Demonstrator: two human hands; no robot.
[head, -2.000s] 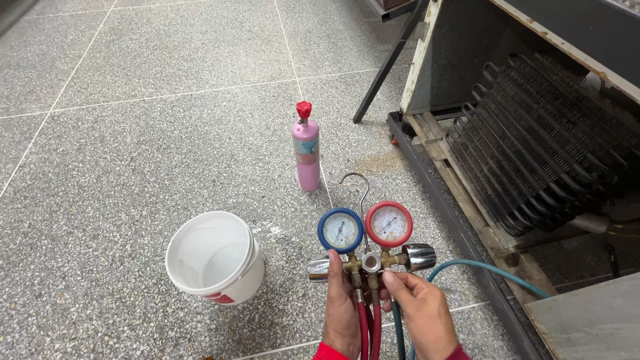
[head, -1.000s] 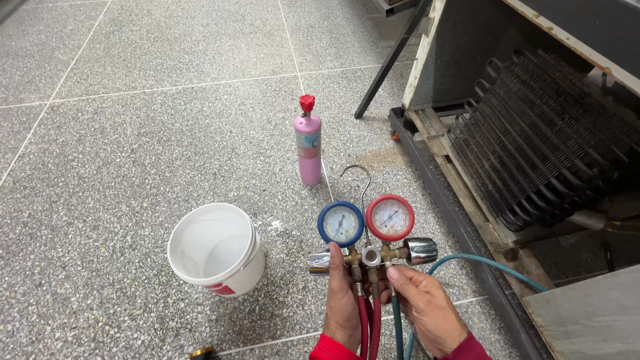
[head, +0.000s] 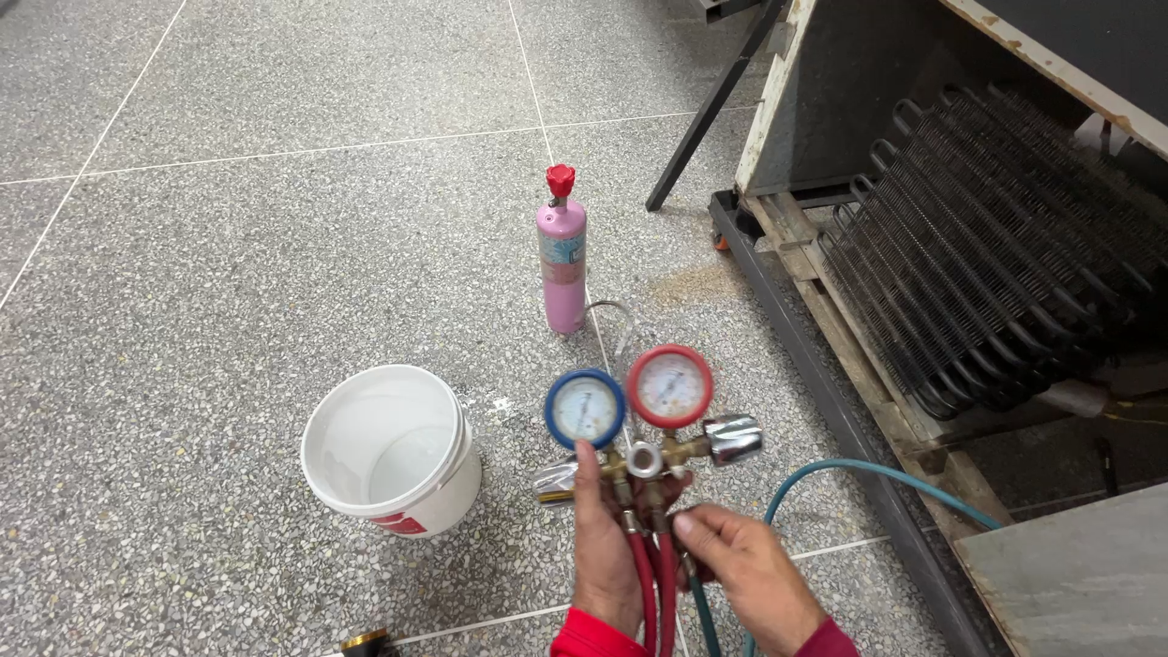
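Note:
A brass manifold gauge set (head: 644, 459) with a blue-rimmed gauge (head: 585, 409), a red-rimmed gauge (head: 670, 386), chrome side knobs and a wire hook is held above the floor. My left hand (head: 605, 547) grips it from below, thumb up beneath the blue gauge, the other fingers partly hidden behind the body. My right hand (head: 744, 566) pinches a hose fitting at the lower right of the body, close to the top of a green hose (head: 701, 607). Two red hoses (head: 652, 584) hang between my hands.
A pink gas cylinder (head: 563, 274) with a red valve knob stands on the floor. A white plastic bucket (head: 465, 474) stands left of the gauges. At the right, a frame on casters holds a black condenser coil (head: 985, 255). A black and brass fitting (head: 365, 641) lies at the bottom edge.
My right hand has moved slightly down, from beside the manifold body to a fitting below it. The gauge set has tilted a little, with the red gauge now higher than the blue one.

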